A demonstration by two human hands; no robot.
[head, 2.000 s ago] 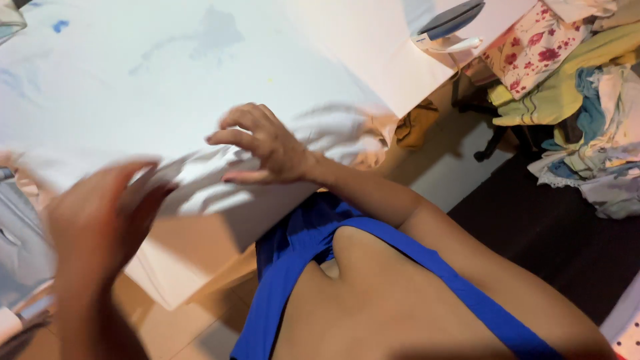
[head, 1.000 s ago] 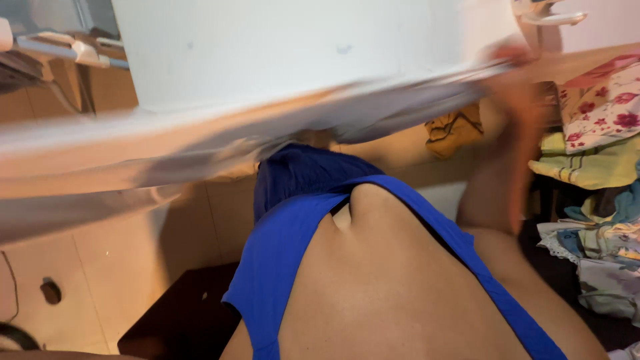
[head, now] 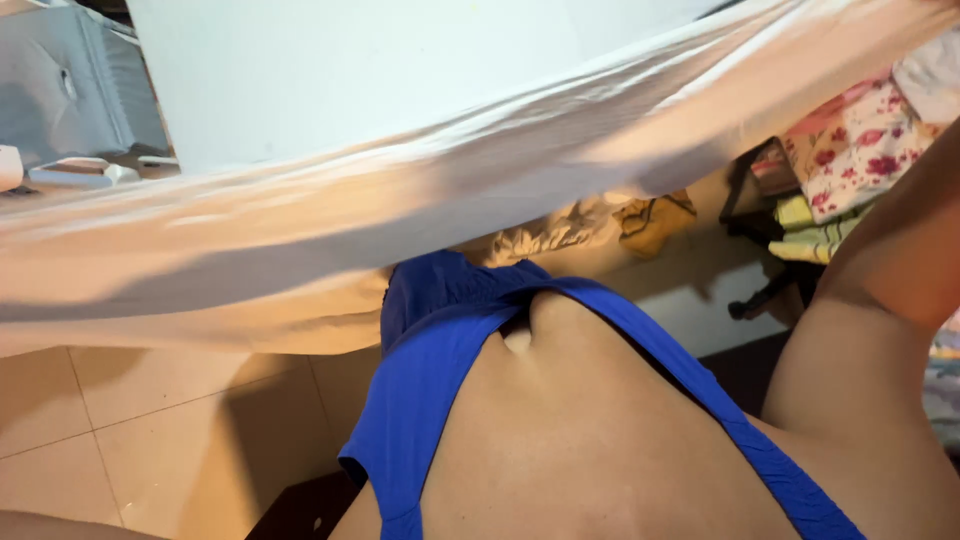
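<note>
A long white cloth (head: pixel 465 172) stretches across the view from the left edge to the upper right corner, with gathered folds along its upper edge. It hangs in front of a white flat surface (head: pixel 375 75). My left hand is outside the frame; only a strip of that arm shows at the bottom left. My right arm rises along the right edge. At the top right corner, where the cloth narrows, a sliver of what looks like my right hand (head: pixel 946 4) shows, too little to tell its grip.
Floral fabric (head: pixel 862 150) and yellow striped cloth (head: pixel 814 236) are piled at the right by a dark stand (head: pixel 750 300). A mustard cloth (head: pixel 656 221) lies below the white cloth. Grey fabric (head: pixel 60 82) is at the upper left, above the tiled floor (head: pixel 150 420).
The white cloth, bunched near both hands two seconds ago, is now spread wide across the view. My left hand has left the frame, and my right hand has moved out to the upper right.
</note>
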